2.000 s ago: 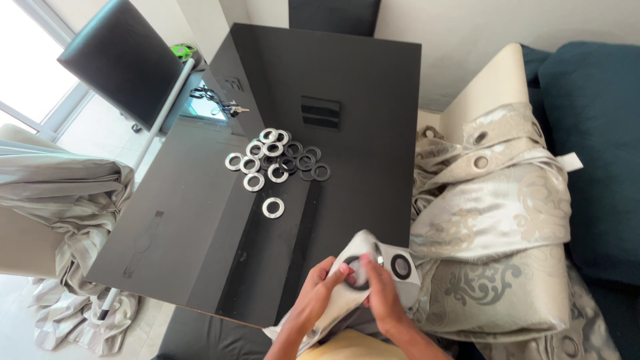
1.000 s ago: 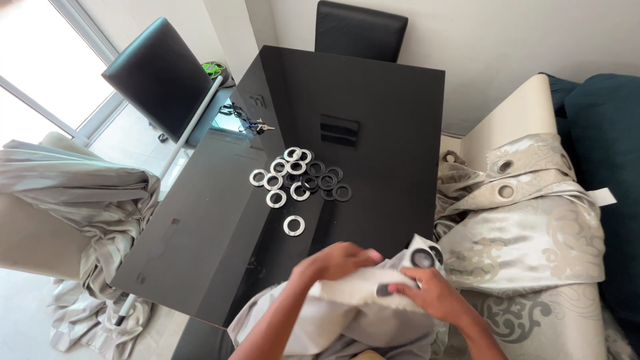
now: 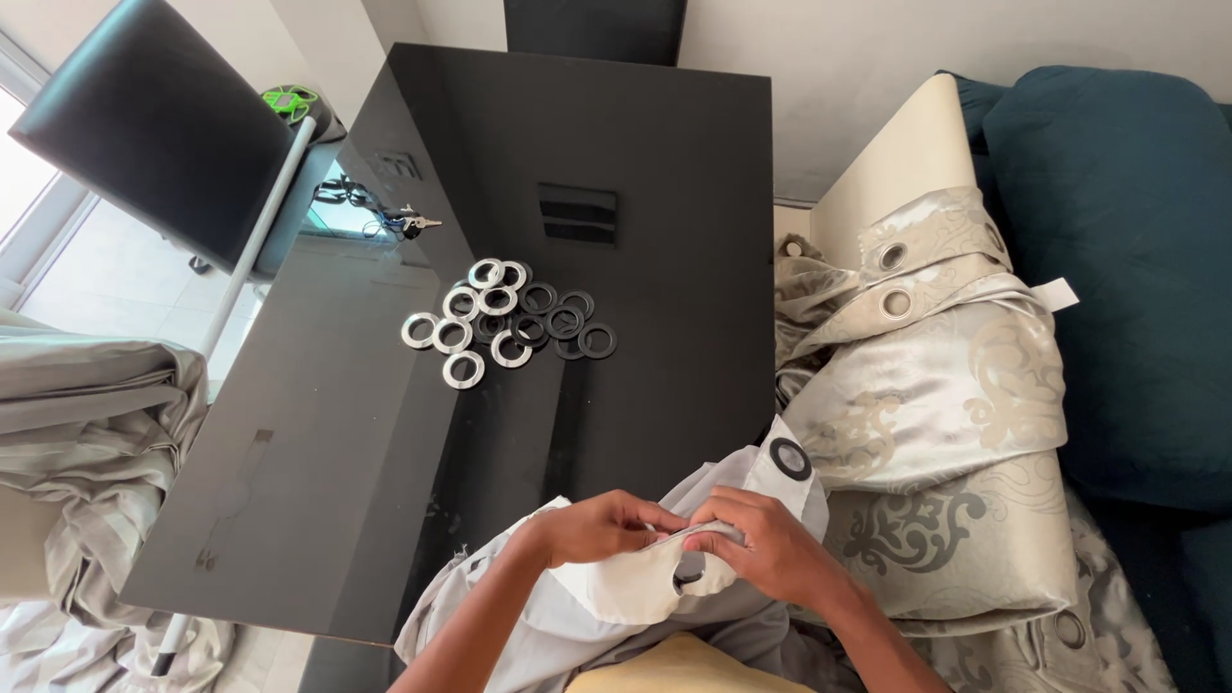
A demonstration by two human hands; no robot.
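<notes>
My left hand (image 3: 611, 527) pinches the folded top edge of a white and grey curtain (image 3: 626, 587) at the table's near edge. Close beside it, my right hand (image 3: 756, 544) grips the same edge between thumb and fingers. Just below the fingers is a round hole in the white band, with something grey showing in it. A black eyelet ring (image 3: 791, 459) is set in the band above my right hand. Several loose silver eyelet rings (image 3: 463, 370) and black eyelet rings (image 3: 598, 341) lie in a cluster on the glossy black table (image 3: 674, 192).
Keys (image 3: 416, 222) and dark cables (image 3: 351, 195) lie by the table's left edge. A patterned curtain with eyelets (image 3: 924, 385) covers a cream chair at right. A black chair (image 3: 164, 125) and a white pole (image 3: 255, 241) stand at left, near another draped curtain (image 3: 87, 414).
My hands were apart on the curtain a second ago; now they are close together, pinching its folded edge. The black eyelet ring in the band shows beyond my right hand.
</notes>
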